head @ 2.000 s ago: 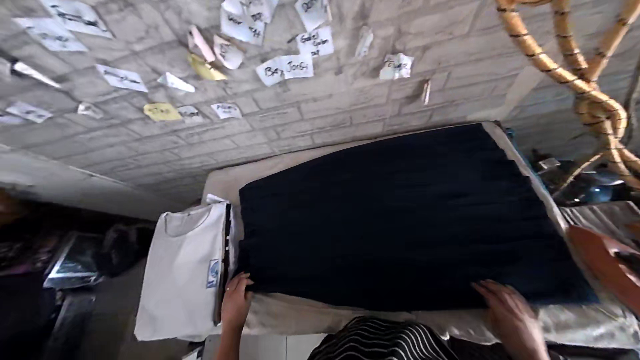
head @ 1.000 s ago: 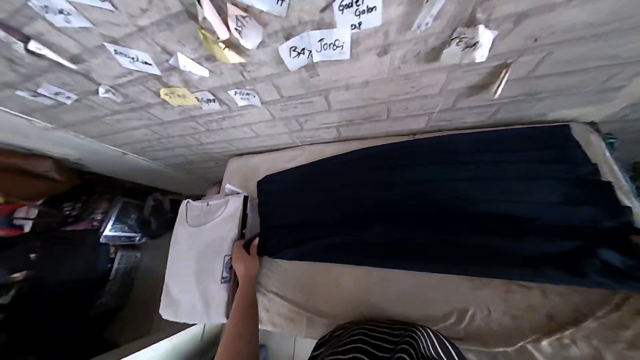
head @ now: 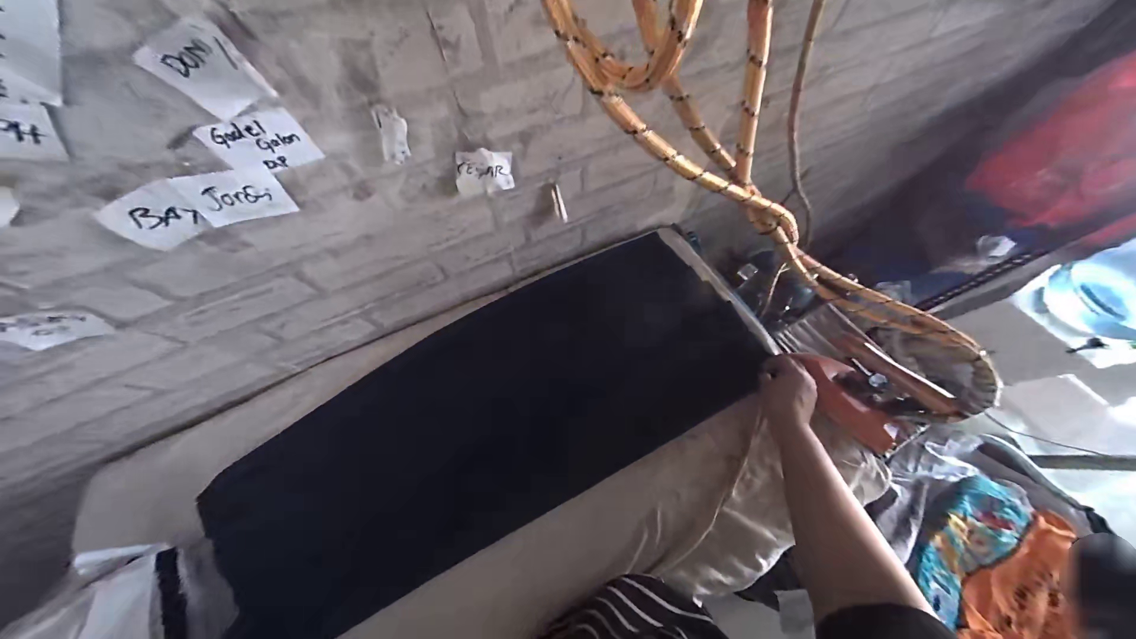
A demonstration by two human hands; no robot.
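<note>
A dark navy pleated garment (head: 497,399) lies in a long folded strip over a padded board with a beige cover (head: 568,541). At the strip's right end is my right hand (head: 788,390), its fingers curled on the near corner of the cloth. Just beyond that hand stands an orange-red object (head: 843,399), which looks like a clothes iron, partly hidden by shadow and other things. My left hand is out of view. A white item with a black edge (head: 115,595) shows at the board's lower left.
A thick yellow rope (head: 674,164) hangs in loops above the board's right end. The brick wall (head: 373,266) with paper notes runs along the far side. Colourful patterned cloths (head: 994,550) lie at lower right. Part of a striped garment (head: 630,612) shows at the bottom edge.
The navy garment was spread wider two seconds ago and is now a narrower strip. My left hand, earlier at its left end, has left the view. The view has swung right.
</note>
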